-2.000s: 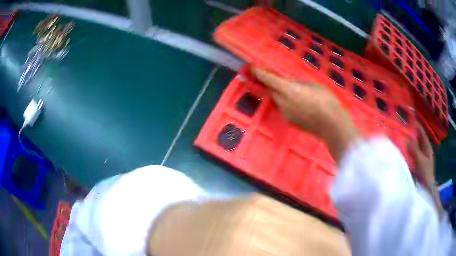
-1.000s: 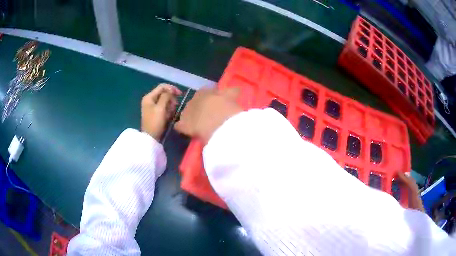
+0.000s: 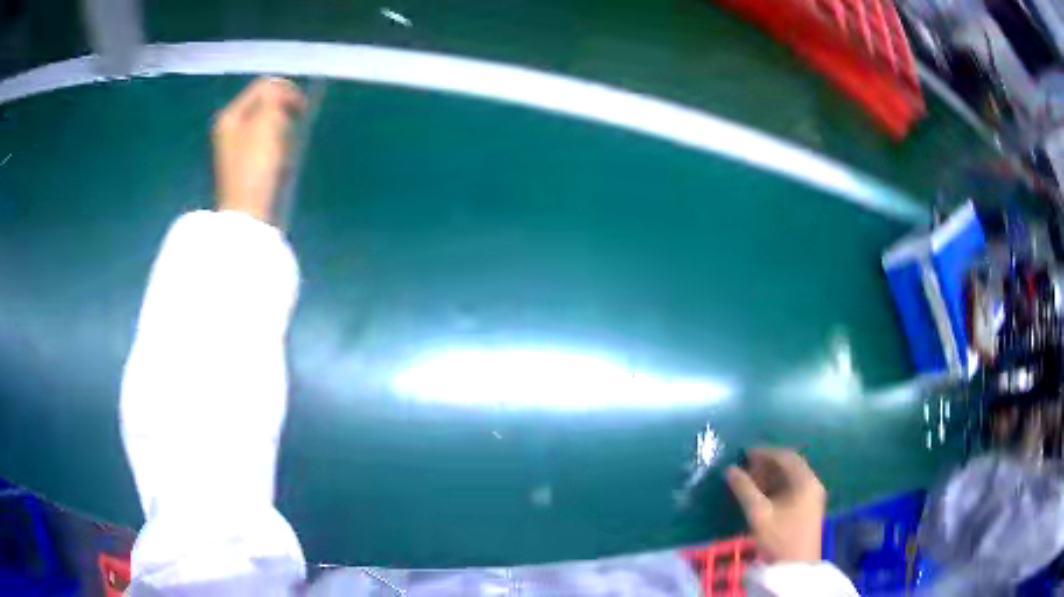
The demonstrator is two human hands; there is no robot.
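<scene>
My left hand is at the upper left over the green bench. Its fingers are closed on a thin, long strip that lies along the hand's right side; the strip is blurred. My right hand is low on the right, near the bench's front edge, with curled fingers. A dark patch shows between thumb and fingers, and I cannot tell if it is a held thing or shadow. Bright silvery bits show just left of that hand, hard to tell from glare.
A red tray is at the upper right, behind the white line. A blue and white box stands at the right beside a blurred clutter of parts. A red crate and blue stool show below the front edge.
The near red tray with the black watch bodies is out of view. My hands, together a second ago, are now far apart. The view has shifted, so the far tray sits higher.
</scene>
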